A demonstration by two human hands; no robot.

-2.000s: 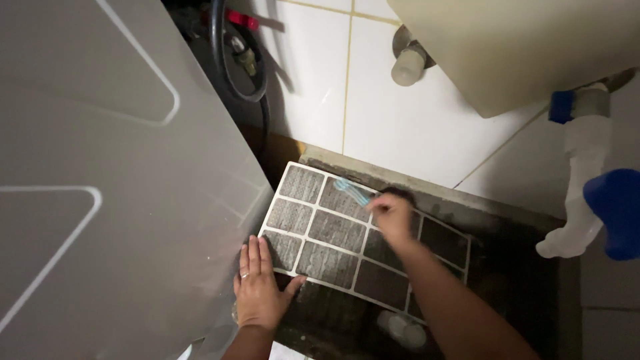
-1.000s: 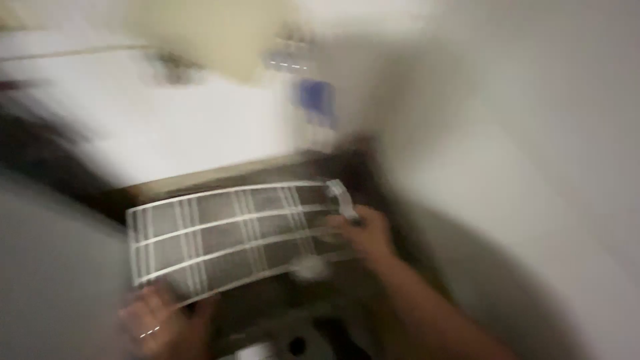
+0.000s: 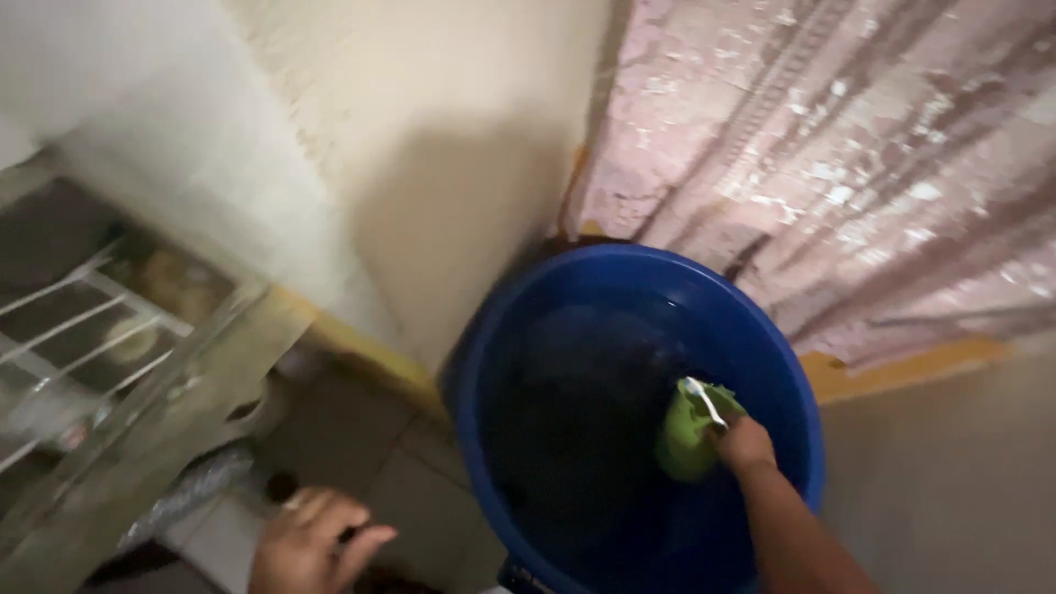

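My right hand (image 3: 744, 445) is inside the rim of a large blue plastic tub (image 3: 635, 260) that holds dark water. It grips a green plastic dipper (image 3: 686, 437) with an uneven rim, together with a pale brush (image 3: 705, 398), probably a toothbrush. My left hand (image 3: 309, 540) hovers left of the tub over the floor, fingers partly curled, with nothing seen in it. At the far left, part of the white-framed filter panel (image 3: 124, 293) lies in a concrete basin.
The concrete basin's edge (image 3: 206, 371) runs along the left. A pink patterned curtain (image 3: 825, 165) hangs behind the tub, against a beige wall (image 3: 462, 206). A grey corrugated hose (image 3: 194, 491) lies by the tiled floor (image 3: 412, 470).
The view has swung far to the right, to the blue tub. My left hand has let go of the filter panel. My right hand has left the panel and now holds a green dipper too.
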